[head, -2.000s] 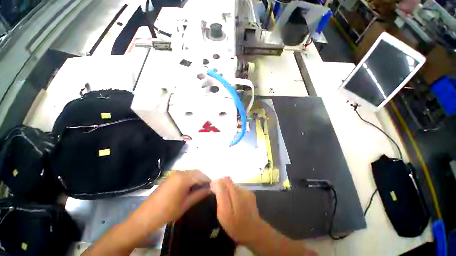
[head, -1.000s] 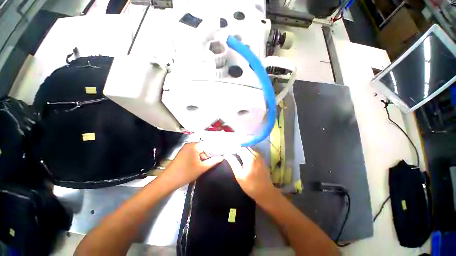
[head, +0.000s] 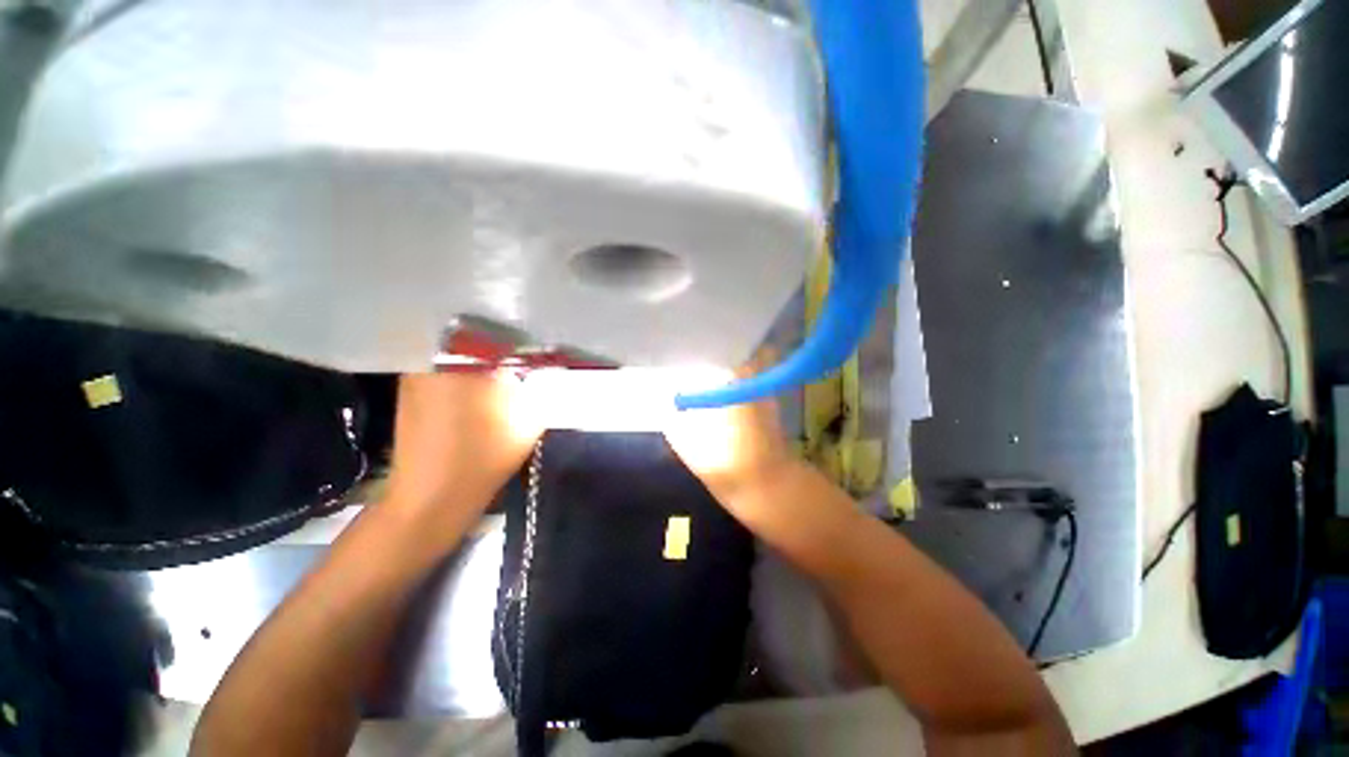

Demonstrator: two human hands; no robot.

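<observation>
A black fabric pouch (head: 629, 592) with a silvery zipper line on its left and a small yellow tag lies below the white sewing machine head (head: 429, 192). My left hand (head: 459, 436) is at the pouch's top left corner, its fingertips hidden under the head. My right hand (head: 732, 444) is at the top right corner, its fingers washed out by bright needle light. Both hands appear to hold the pouch's top edge; what the fingertips pinch does not show.
A thick blue air hose (head: 880, 178) curves down at the head's right. A yellow-taped clamp frame (head: 855, 466) and grey plate (head: 1021, 370) are right of it. A larger black bag (head: 163, 444) lies left, a single black pouch (head: 1246, 540) far right, below a screen (head: 1302, 104).
The view has moved in close, so the machine head looms much larger. My hands and the pouch's top edge have gone in under the head's front, and the pouch's bottom end now shows.
</observation>
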